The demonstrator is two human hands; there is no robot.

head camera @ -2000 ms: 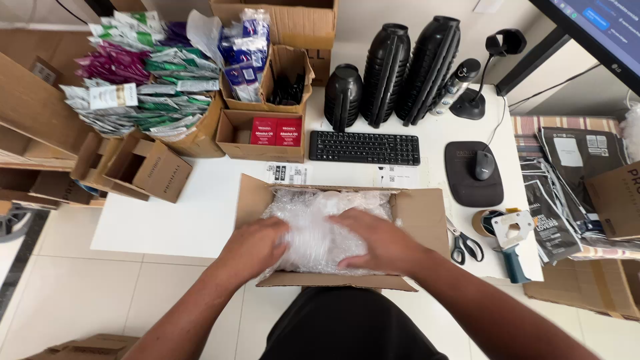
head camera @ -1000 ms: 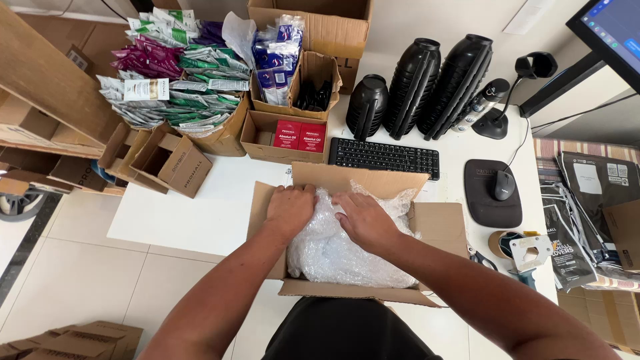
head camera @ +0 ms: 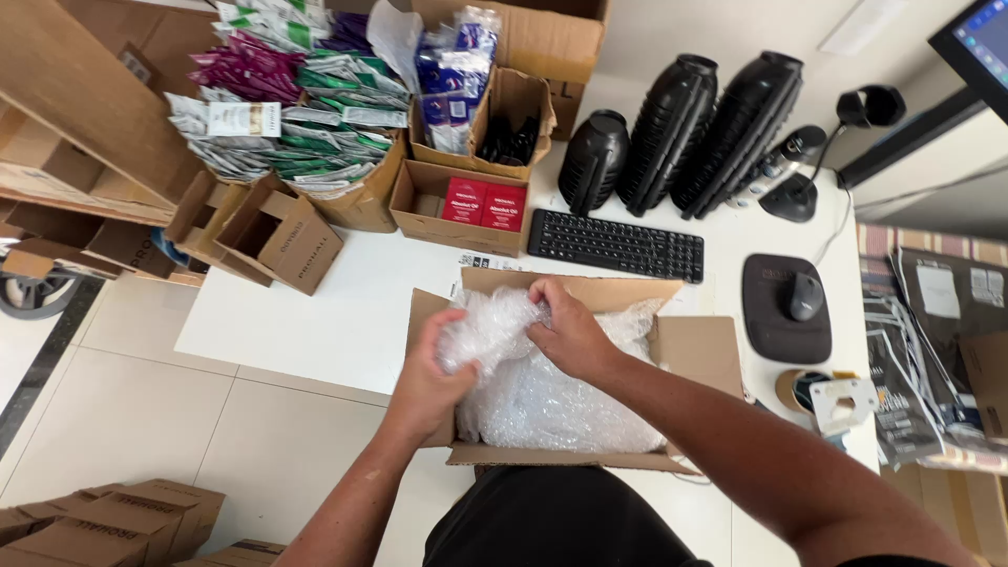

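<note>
An open cardboard box [head camera: 701, 346] lies at the table's front edge with its flaps spread. Clear bubble wrap [head camera: 559, 413] fills it; what lies under the wrap is hidden. At the box's left side, my left hand [head camera: 433, 362] grips a bunched part of the bubble wrap between thumb and fingers. My right hand [head camera: 571, 331] pinches the same raised bunch from the right, near the back flap.
Behind the box are a black keyboard [head camera: 618, 244], a small carton with red boxes [head camera: 457, 236] and black ribbed containers [head camera: 665, 134]. To the right stand a mouse [head camera: 805, 297] on its pad and a tape dispenser [head camera: 843, 405]. Open cartons [head camera: 295, 256] stand left.
Both hands have lifted a bunch of bubble wrap at the box's left side; a second ago they were pressed nearer the back flap. Two seconds ago they lay over the wrap's middle.
</note>
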